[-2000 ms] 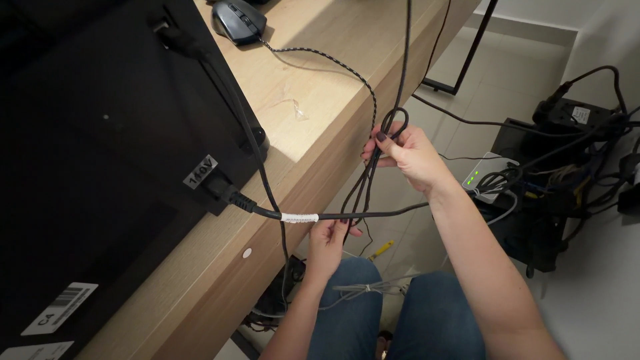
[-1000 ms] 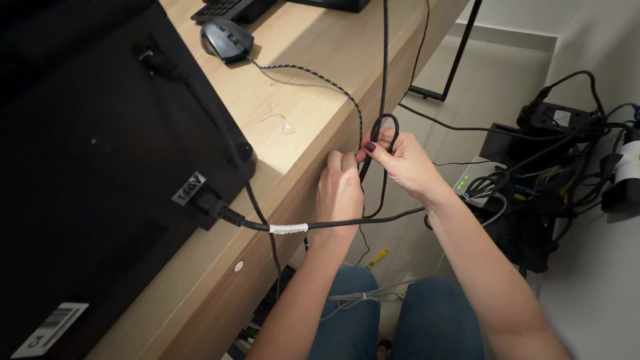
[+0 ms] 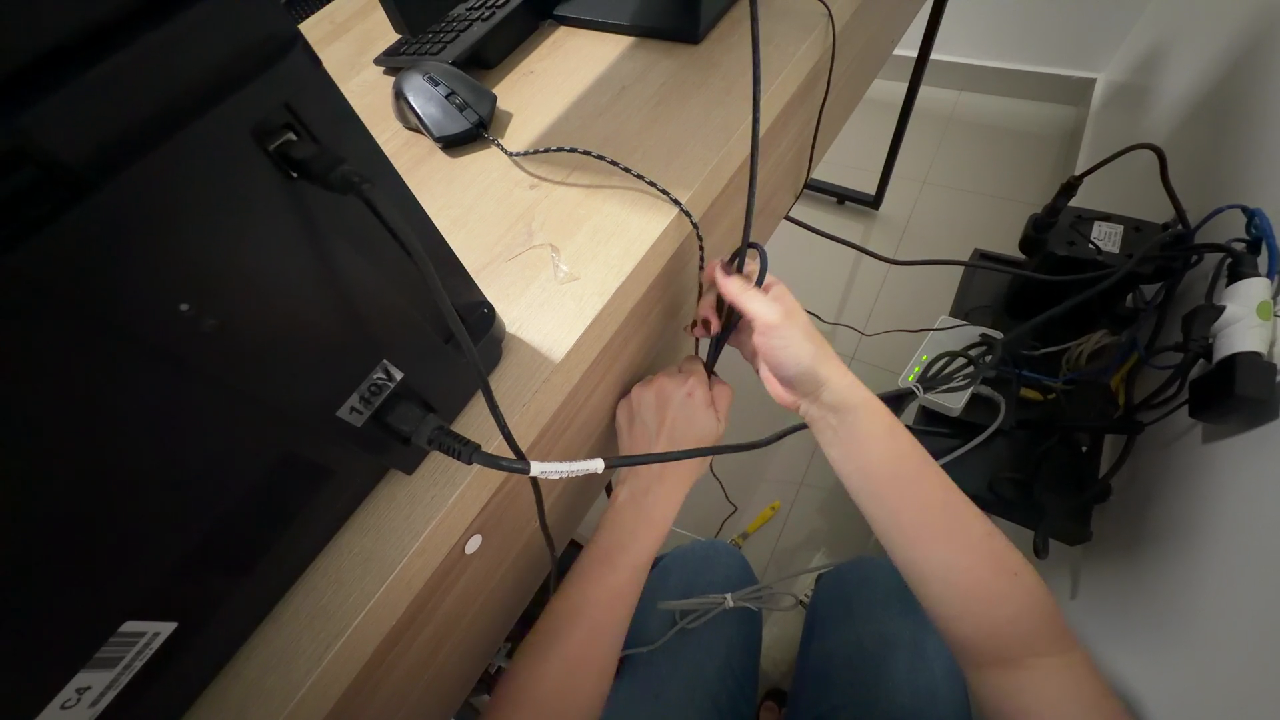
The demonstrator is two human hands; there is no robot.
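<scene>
Beside the desk's edge, my right hand (image 3: 770, 330) grips a folded bundle of black cable (image 3: 752, 262), with a small loop standing above the fingers. Just below it, my left hand (image 3: 672, 410) is closed around the lower part of the same bundle. From the bundle a strand of cable runs up past the desk edge. A black power cord (image 3: 700, 457) with a white label passes across my left wrist; its plug (image 3: 410, 420) sits in the back of a black monitor (image 3: 200, 330). The braided mouse cable (image 3: 640, 175) hangs down close behind my fingers.
On the wooden desk (image 3: 600, 260) lie a black mouse (image 3: 444, 104), a keyboard (image 3: 460, 35) and a clear plastic scrap (image 3: 560, 265). A white device with green lights (image 3: 948, 365) sits among tangled cables at the right wall. A tied grey cable (image 3: 730, 600) rests across my knees.
The view has shifted. My left hand, earlier below the labelled cord, has moved up to the bundle and then slightly down along it. The bundle is now gathered more tightly between my hands.
</scene>
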